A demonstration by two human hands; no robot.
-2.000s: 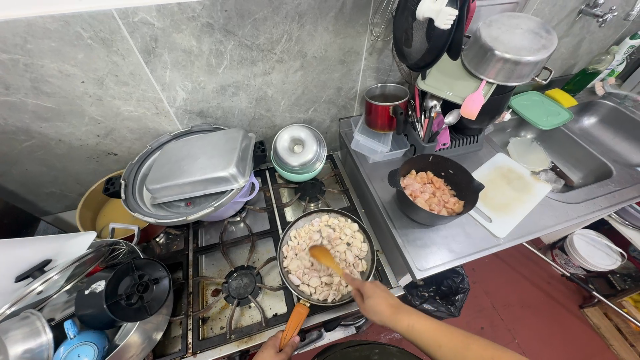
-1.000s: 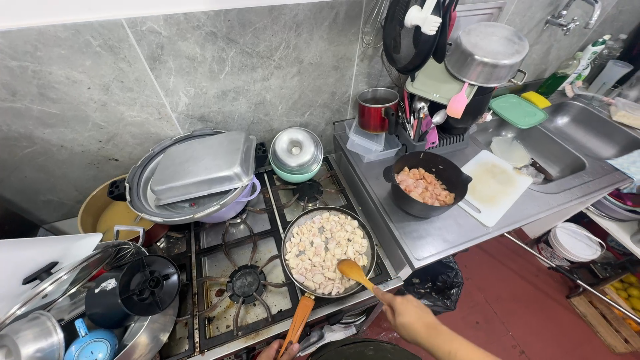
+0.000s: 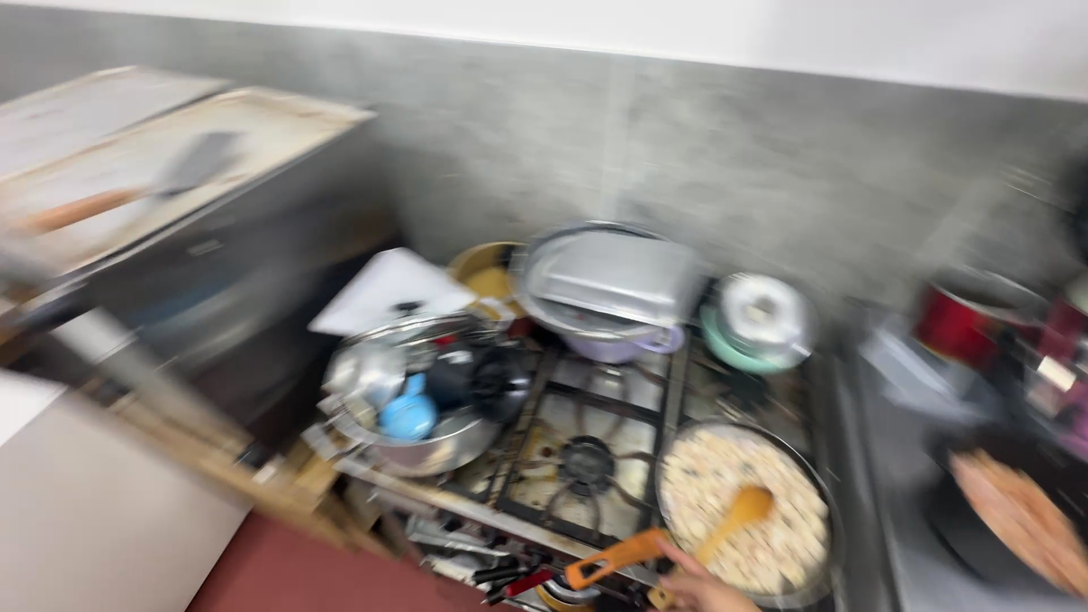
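Observation:
My right hand (image 3: 701, 591), partly cut off by the bottom edge, holds the wooden spoon (image 3: 731, 527) low on its handle. One finger reaches up beside the base of the frying pan's orange handle (image 3: 616, 557); whether it touches is unclear. The spoon's bowl rests among pale chopped pieces of food (image 3: 765, 552), apparently meat, in the round frying pan (image 3: 667, 459) on the gas stove. No hand is on the far end of the pan's handle. My left hand is out of view.
Left of the pan are a bare burner (image 3: 586, 463) and a metal bowl (image 3: 442, 446) of cookware. Behind stand a metal tray (image 3: 612, 276) on a purple pot and a green bowl (image 3: 744, 353). A blurred black pot (image 3: 943, 518) and red pot (image 3: 960, 327) stand right.
The view has swung left. My left hand has left the pan's handle and the frame. The spoon's handle now points down and left, where before it pointed right.

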